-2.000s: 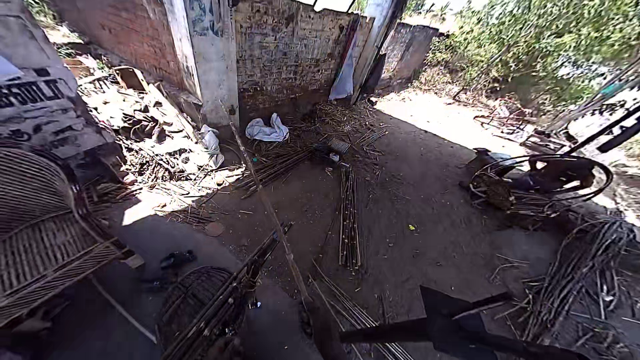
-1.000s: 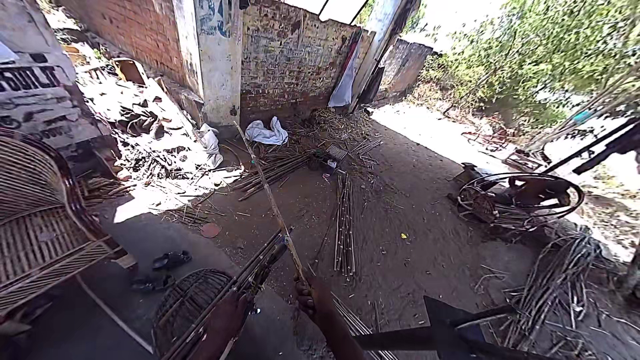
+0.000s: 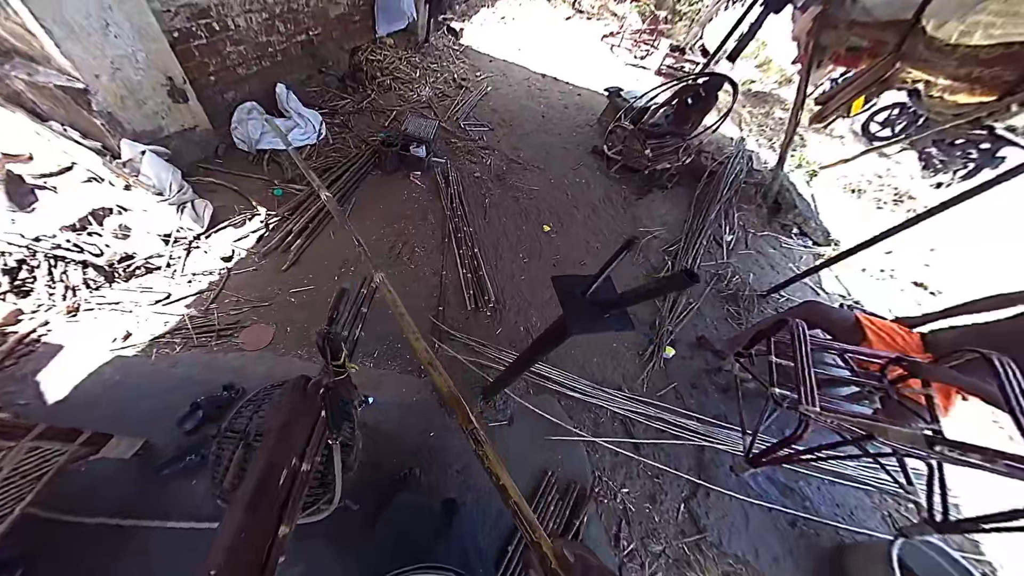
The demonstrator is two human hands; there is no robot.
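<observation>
A long mottled cane pole (image 3: 420,344) slants from the white sack down to the bottom edge. My right hand (image 3: 578,558), partly cut off by that edge, is closed around its lower end. My left hand (image 3: 324,388) reaches up at the lower left and grips a bundle of short dark canes (image 3: 350,316) with a yellow tie around it. Beneath the left arm is a dark round woven basket (image 3: 240,440). More cut canes (image 3: 548,512) lie beside the lower part of the pole.
A black metal post with arms (image 3: 588,308) stands ahead. Cane bundles (image 3: 464,240) and long thin strips (image 3: 608,392) lie on the ground. At right, a person in orange shorts (image 3: 904,344) sits by a cane chair frame (image 3: 808,400). A white sack (image 3: 276,124) lies by the brick wall.
The view has swung right and down, bringing the seated person and chair frame into view. My right hand has moved down along the pole to the bottom edge.
</observation>
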